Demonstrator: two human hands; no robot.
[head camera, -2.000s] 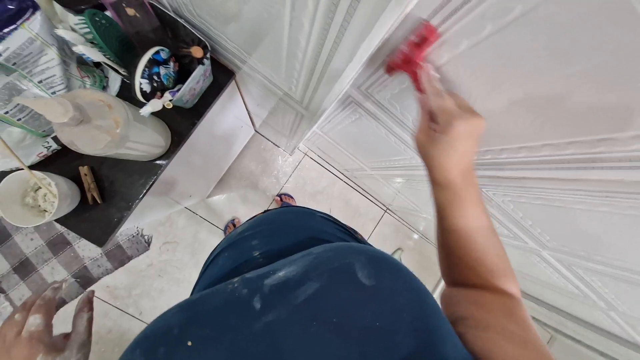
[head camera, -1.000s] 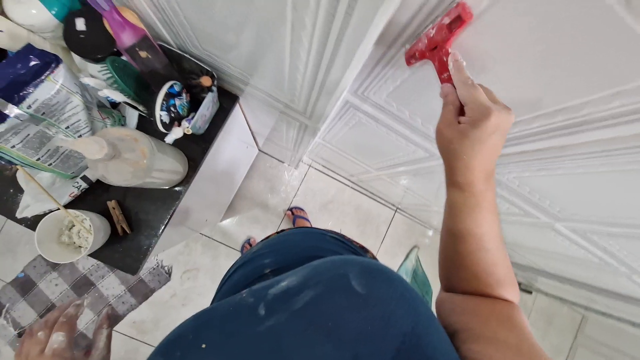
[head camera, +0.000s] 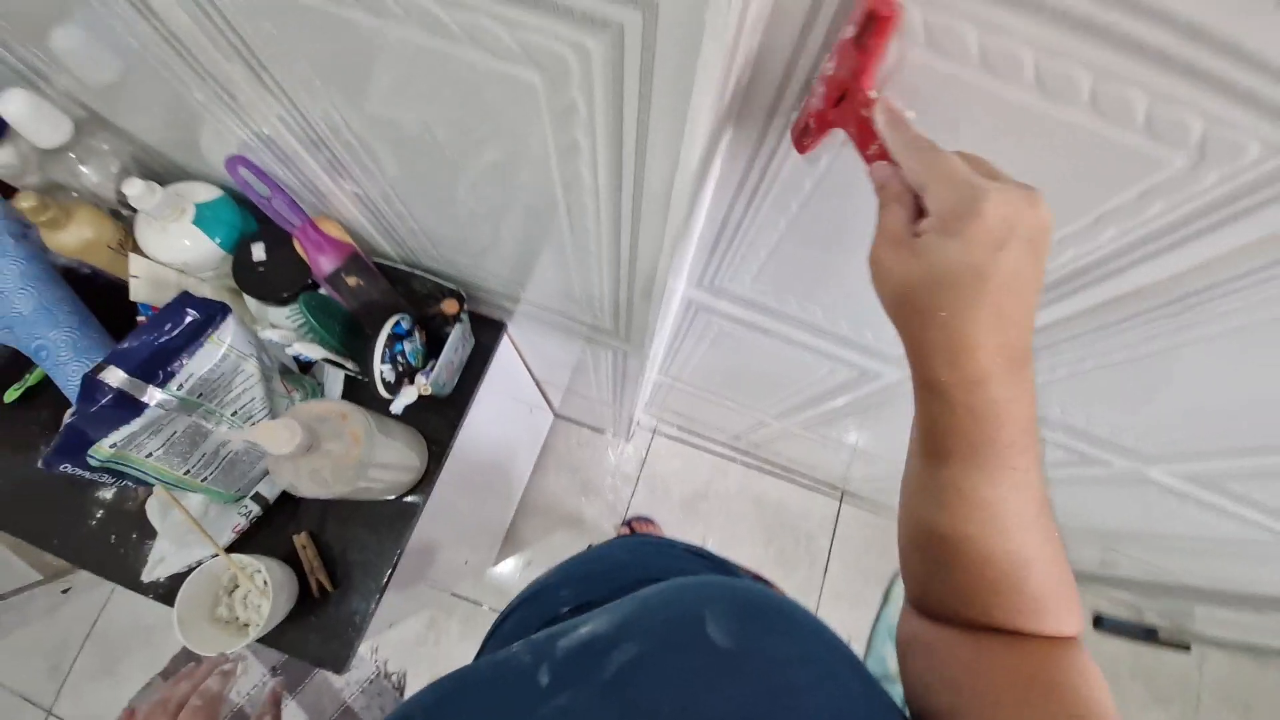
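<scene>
My right hand (head camera: 960, 230) grips the handle of a red plastic scraper (head camera: 845, 95), whose wide head rests against or very near the white embossed wall panel (head camera: 1010, 120) at the upper right. White specks cling to the scraper. At the lower left, my left hand (head camera: 205, 690) is partly cut off by the frame edge, fingers apart, over a checked cloth (head camera: 290, 690). Just above it stands a white cup (head camera: 235, 605) of white paste with a thin stick in it. A wooden clothespin (head camera: 312, 563) lies beside the cup.
The black countertop (head camera: 370, 540) at left bears a pump bottle (head camera: 350, 450), a blue and white plastic bag (head camera: 180, 400), a purple-handled utensil (head camera: 300, 230), a blue paper roll (head camera: 45, 300) and several bottles. A second embossed panel (head camera: 480, 150) meets the right one at a corner. Floor tiles (head camera: 740, 510) lie below.
The scraper remains in my right hand and has shifted on the panel. My left hand has sunk further out of view at the bottom. The view has turned toward the counter.
</scene>
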